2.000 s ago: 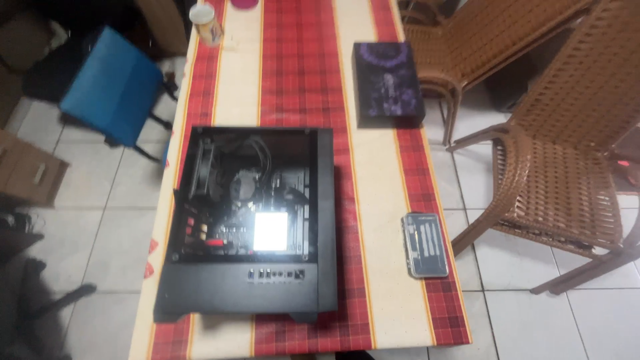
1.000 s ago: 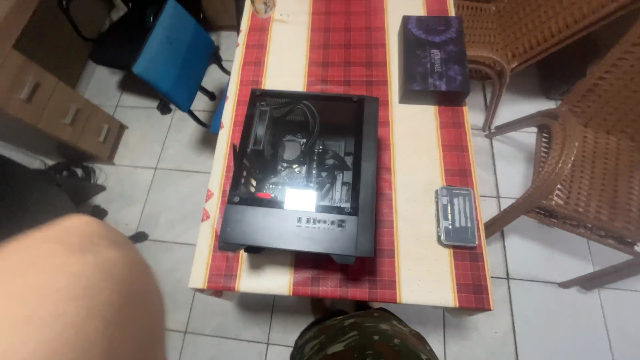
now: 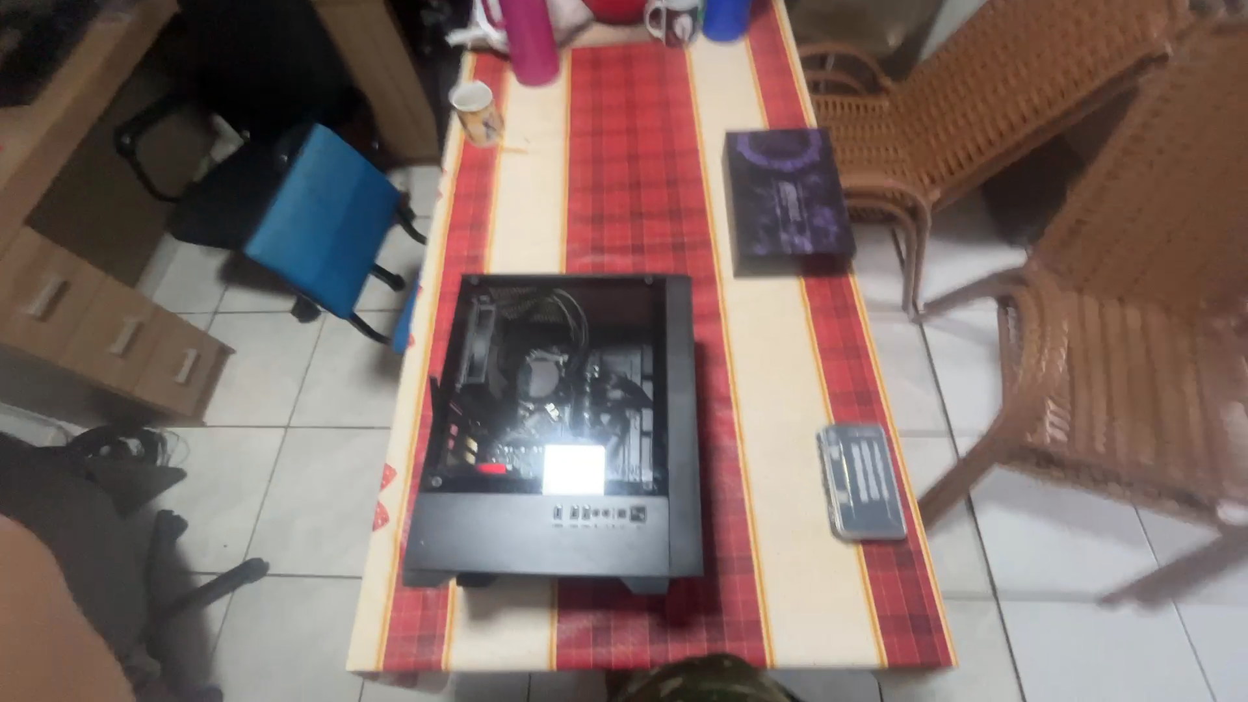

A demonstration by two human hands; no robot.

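Note:
Neither of my hands is in view; only a blurred piece of bare skin (image 3: 49,624), part of an arm or shoulder, shows at the lower left edge. A black computer case (image 3: 546,536) lies on its side on the table, its clear side panel facing up. Cables and a circuit board show through the panel, which reflects a bright light. To the right, near the table's edge, lies a small flat case of tools or bits (image 3: 865,483) with a clear lid. A dark box with a purple pattern (image 3: 790,203) rests farther back on the right.
A red and cream tablecloth (image 3: 639,175) covers the table. Toward its far end stand a paper cup (image 3: 476,112), a pink bottle (image 3: 527,44), a mug (image 3: 671,19) and a blue container (image 3: 725,18). Wicker chairs (image 3: 1121,361) stand right; a blue chair (image 3: 327,219) and a drawer unit (image 3: 107,327) are left.
The bare skin at the left, large in the view one second ago, has drawn back toward the lower left edge. The view has shifted, showing more of the table's far end.

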